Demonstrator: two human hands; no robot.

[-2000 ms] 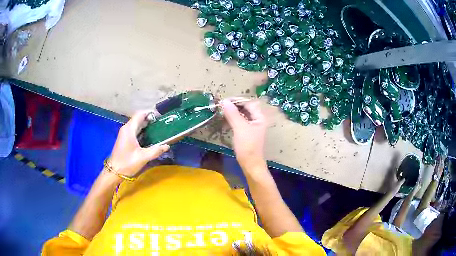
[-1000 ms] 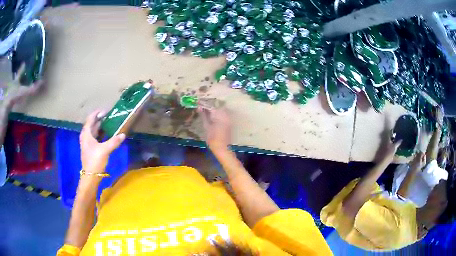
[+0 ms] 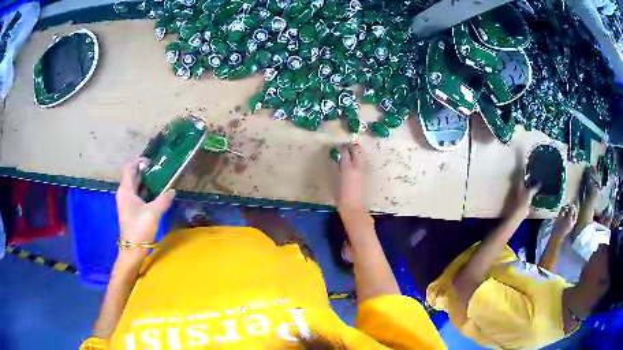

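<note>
My left hand [image 3: 139, 208] holds a green slipper-like piece [image 3: 171, 157] with a white rim, tilted over the table's front edge. My right hand [image 3: 350, 179] is over the cardboard below the pile, with its fingertips on a small green patch [image 3: 335, 154]. The loose pile of green patches [image 3: 294, 58] with round white-and-dark marks lies beyond it. A small bright-green tub [image 3: 216, 143] stands among brown spots just right of the held piece. A thin pale stick [image 3: 236, 152] rests at the tub, pointing right.
Another green white-rimmed piece [image 3: 66, 68] lies at the far left. Stacked pieces [image 3: 445, 130] lie at the right by a grey metal bar [image 3: 451, 15]. A person in yellow [image 3: 502, 287] works at the right, hand on a piece. The cardboard's front edge [image 3: 273, 202] is near my body.
The stick has left my right hand and rests at the tub. My right hand has moved right, to a patch. The far-left piece, near another person's hand before, now lies alone.
</note>
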